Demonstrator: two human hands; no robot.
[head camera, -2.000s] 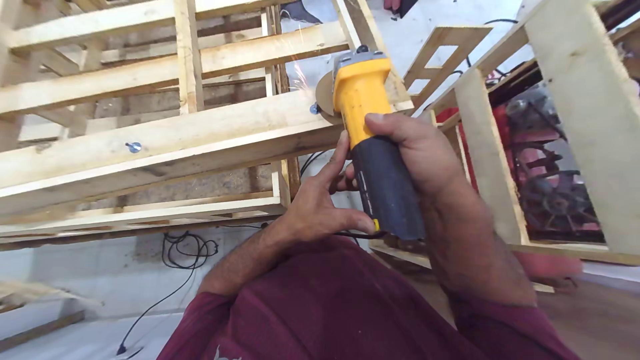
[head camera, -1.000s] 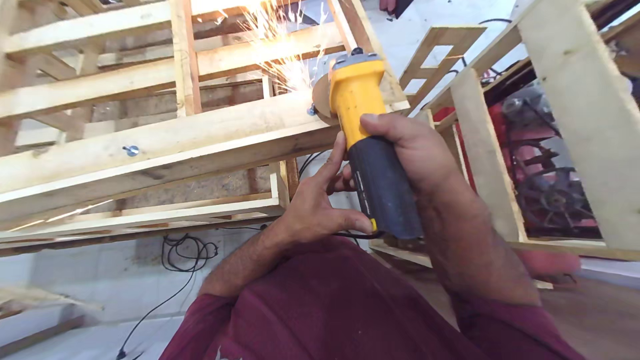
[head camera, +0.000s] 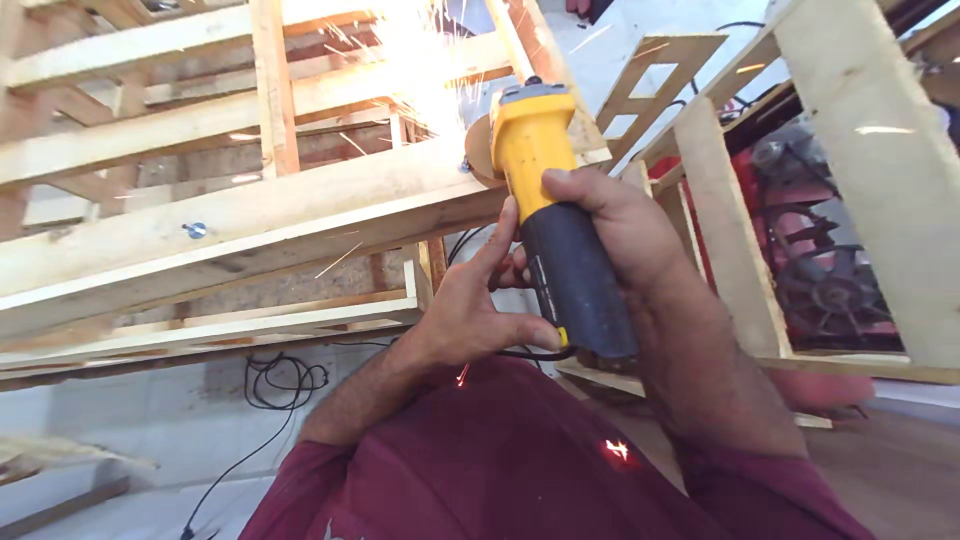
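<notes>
A yellow and black angle grinder (head camera: 536, 150) is held in both hands. My right hand (head camera: 637, 232) wraps its body from the right, thumb on the yellow housing. My left hand (head camera: 487, 300) grips the black rear part from the left, thumb near its lower end. The thin disc (head camera: 484, 152) meets a bolt (head camera: 465, 164) on a wooden beam (head camera: 330, 195), and bright sparks (head camera: 427, 67) spray up and away from there. Another bolt with a washer (head camera: 195, 230) stands farther left on the same beam. The contact point is partly hidden by glare.
Wooden slats (head camera: 277, 90) form a frame beyond the beam. At the right stands another wooden frame (head camera: 739, 225), with red machinery and a spoked metal wheel (head camera: 836, 296) behind it. A black cable (head camera: 289, 386) lies coiled on the pale floor at lower left. Sparks also land on my maroon shirt (head camera: 480, 457).
The spray of sparks has grown from faint streaks to a wide, bright burst, with glowing spots now on my shirt. Both hands and the grinder stay in nearly the same place.
</notes>
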